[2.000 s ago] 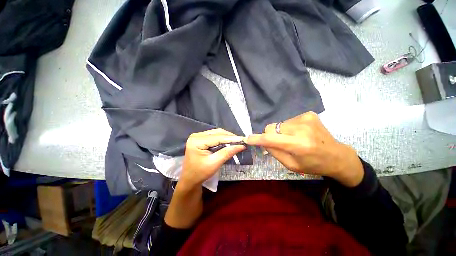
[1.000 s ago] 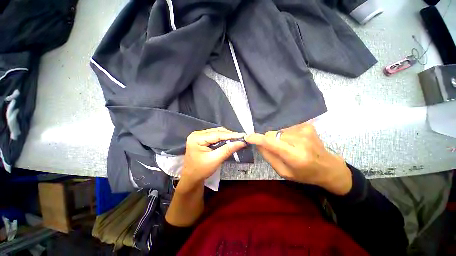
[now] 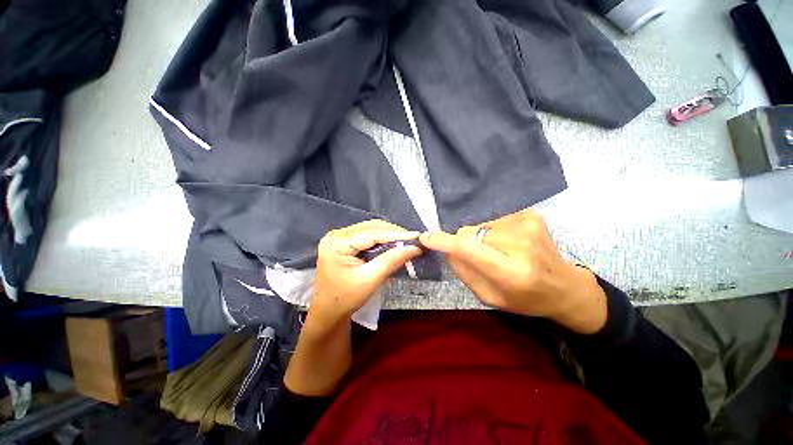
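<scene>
A dark grey jacket (image 3: 296, 122) with white piping (image 3: 409, 109) lies spread over the table, its lower part near the front edge. My left hand (image 3: 352, 265) pinches a folded bit of its hem (image 3: 383, 249) between thumb and fingers. My right hand (image 3: 513, 265), with a ring on one finger, has its fingertips together at the same spot, touching the left fingertips. No needle or thread can be made out there. A pale pocket bag (image 3: 291, 282) shows beside my left hand.
Dark garments (image 3: 52, 52) lie at the far left. At the right are a pink-handled tool (image 3: 693, 109) with a thin loop, a grey metal box (image 3: 762, 141), a black cylinder (image 3: 763, 52) and white paper (image 3: 770, 200). A wooden stool (image 3: 104, 352) stands below the table edge.
My right hand has drawn slightly lower and left than two seconds ago, its fingertips still meeting the left ones. My left hand keeps its pinch on the hem.
</scene>
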